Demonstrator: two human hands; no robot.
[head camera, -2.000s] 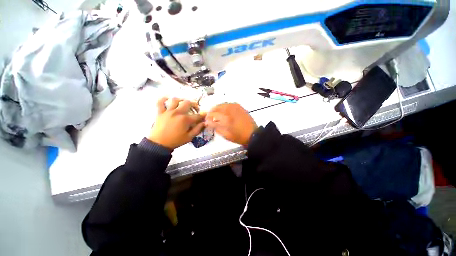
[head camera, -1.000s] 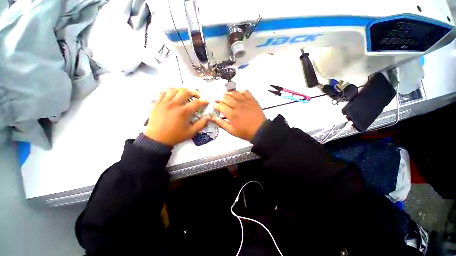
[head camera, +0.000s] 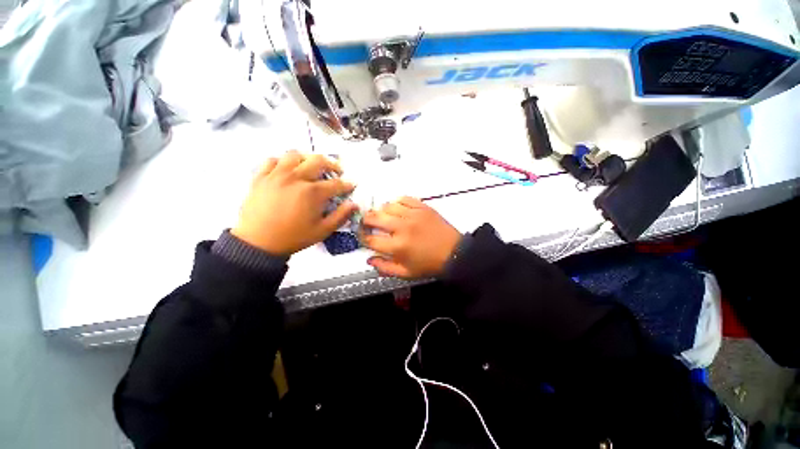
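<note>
A small piece of pale cloth (head camera: 347, 215) with a dark-blue part (head camera: 341, 243) lies on the white table in front of the presser foot (head camera: 387, 151). My left hand (head camera: 296, 203) rests over its left side, fingers bent and pressing on it. My right hand (head camera: 410, 237) is at its right side, thumb and fingertips on the cloth edge. My fingers hide much of the cloth. The white sewing machine (head camera: 570, 66) with a blue stripe stands behind my hands.
A crumpled grey cloth pile (head camera: 79, 105) is at the left. Thread snips (head camera: 500, 167), a black-handled tool (head camera: 535, 127), dark keys or fittings (head camera: 593, 165) and a black phone (head camera: 647, 187) lie right of my hands. Dark-blue cloth (head camera: 645, 294) is below the table's right edge.
My right hand has moved down, nearer the table's front edge, and my left hand slightly left. The cloth has shifted slightly left, away from the presser foot.
</note>
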